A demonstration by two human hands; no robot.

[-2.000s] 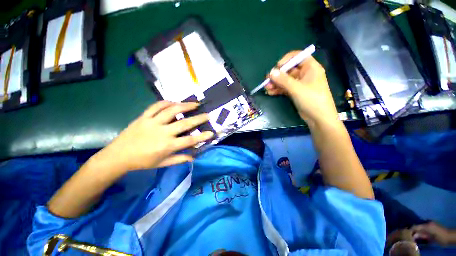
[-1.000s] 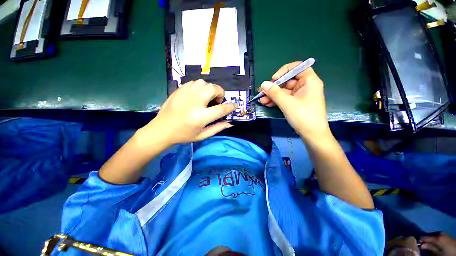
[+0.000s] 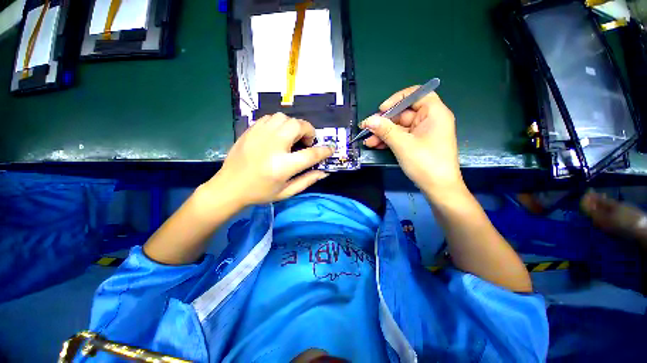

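Note:
The open-backed tablet unit [image 3: 291,53] lies on the green bench with its circuit-board end at the near edge. An orange ribbon cable [image 3: 294,57] runs across its silver-white area. My left hand [image 3: 266,159] rests over the near left part of the unit, with fingertips at the circuit board [image 3: 340,157]; whether they pinch a small part cannot be told. My right hand [image 3: 422,135] holds grey tweezers [image 3: 411,97], their tip at the board's right side.
Waiting units stand at the far left [image 3: 117,25] and beside it [image 3: 39,46]. Stacked glass panels [image 3: 582,78] lie at the right. Another person's hand [image 3: 614,213] shows at the lower right, below the bench edge [image 3: 482,162].
The unit has turned from slanted to upright in view over two seconds. My left fingers have moved onto the board and the tweezer tip has come in over its right side.

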